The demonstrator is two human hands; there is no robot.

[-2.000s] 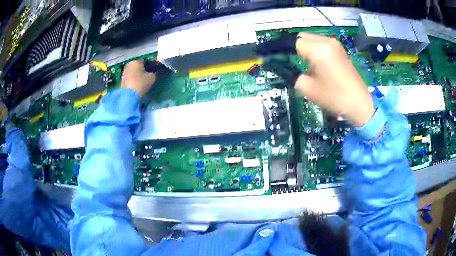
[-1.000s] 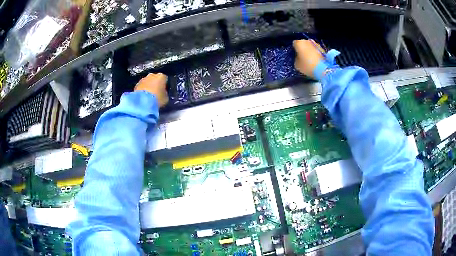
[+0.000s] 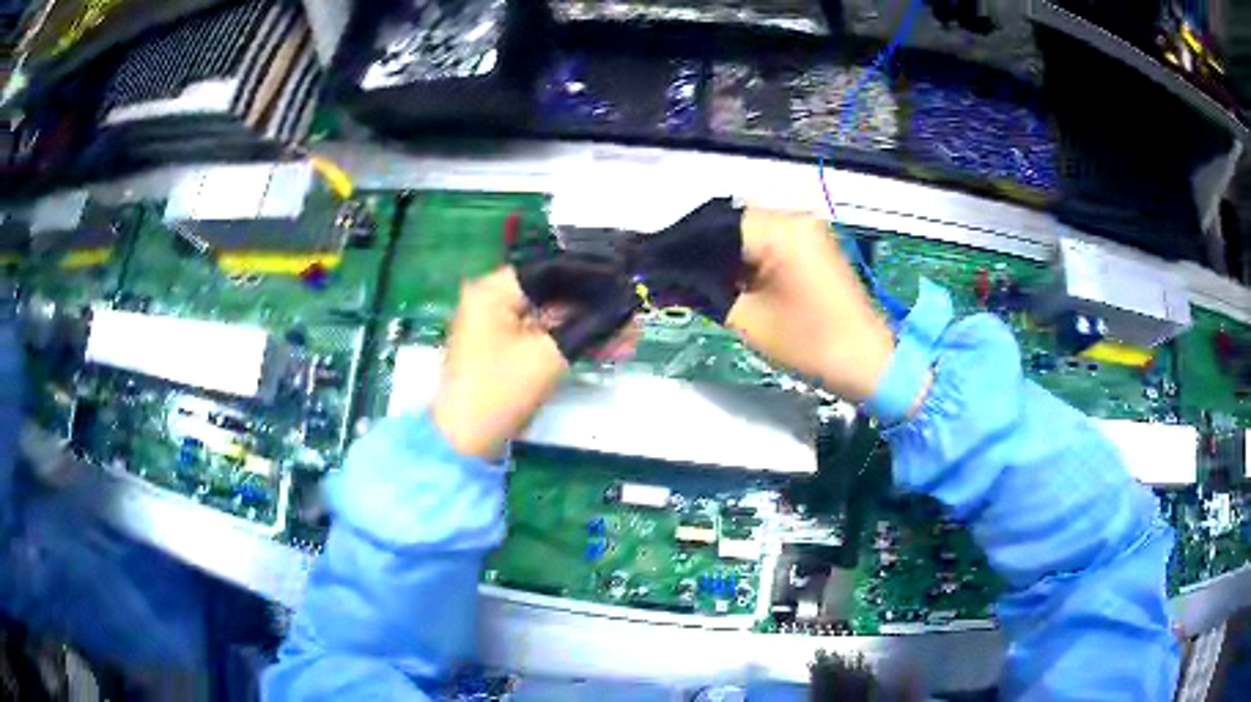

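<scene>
A large green circuit board (image 3: 549, 528) lies in front of me, with a long silver-white heat sink (image 3: 672, 422) along its middle. My left hand (image 3: 515, 343) and my right hand (image 3: 768, 281) meet over its far half. Black covers are on the fingers of both hands. The fingertips are close together and blurred; I cannot tell whether they touch or hold a small part. A block heat sink (image 3: 590, 185) at the board's far edge is partly hidden behind the hands.
More boards lie left and right on the line, with a pale metal rail (image 3: 563, 617) along the near edge. Bins of small blue parts (image 3: 981, 135) and silver parts (image 3: 844, 107) stand behind. Striped stacked trays (image 3: 192, 62) are at the far left. A thin blue cord (image 3: 826, 151) hangs by my right hand.
Both hands have come back from the parts bins and together over the board. The view has tilted down. The black finger covers show again.
</scene>
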